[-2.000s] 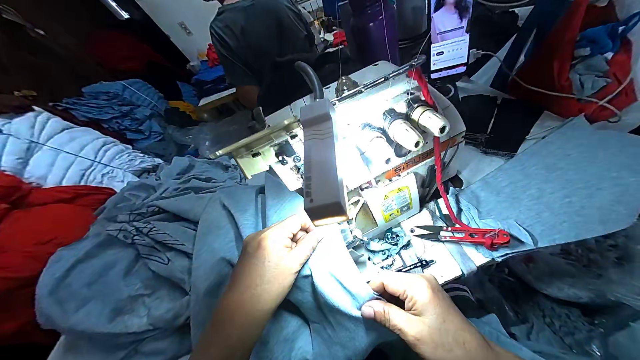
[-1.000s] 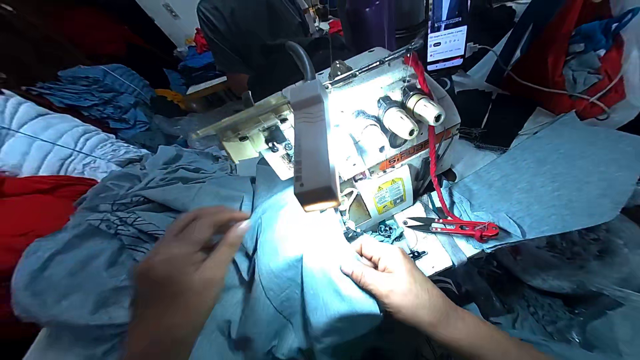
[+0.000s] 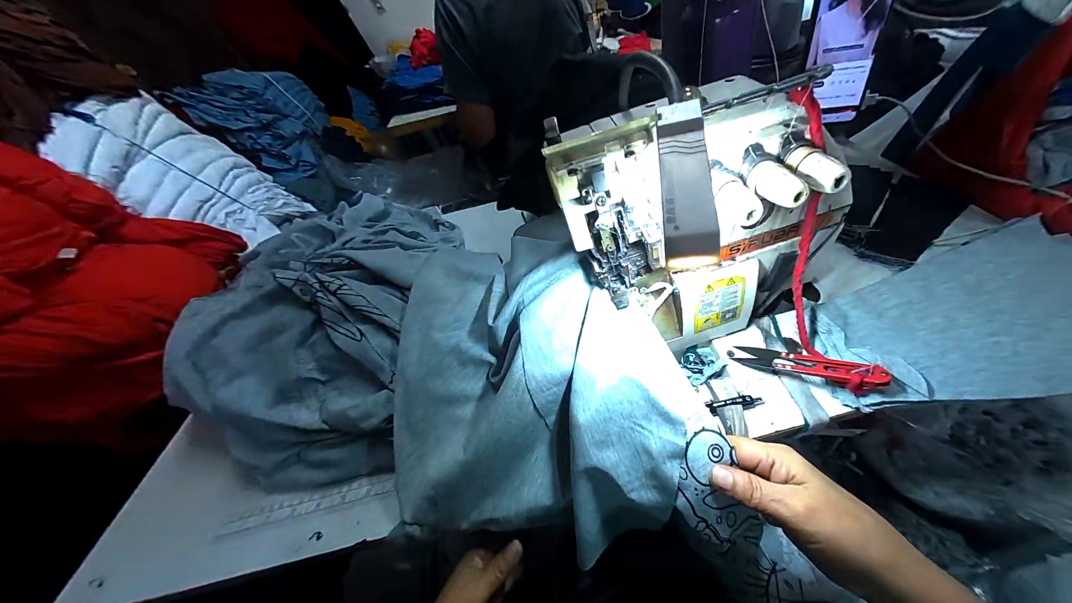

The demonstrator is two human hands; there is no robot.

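My right hand (image 3: 779,486) pinches the edge of a printed part of grey-blue fabric (image 3: 712,456) between thumb and fingers, to the right of the draped cloth. Low at the bottom edge is my left hand (image 3: 486,574), partly cut off and dim; whether it touches cloth cannot be told. Grey-blue fabric (image 3: 494,402) runs from under the presser-foot area of the overlock sewing machine (image 3: 620,243) down over the table edge. A lamp (image 3: 688,184) lights the stitching area. Red-handled thread snips (image 3: 825,368) lie right of the machine, by a red cord (image 3: 806,251).
A red padded garment (image 3: 92,293) and a white quilted one (image 3: 167,159) are piled at left. The white table (image 3: 251,519) shows below the bunched cloth. Behind the machine is a person in a dark shirt (image 3: 511,50). A phone (image 3: 846,59) stands upper right, above more grey-blue fabric (image 3: 980,310).
My left hand has left the cloth beside the machine and dropped to the bottom edge. My right hand has moved down, and printed fabric now shows in it. The view has shifted.
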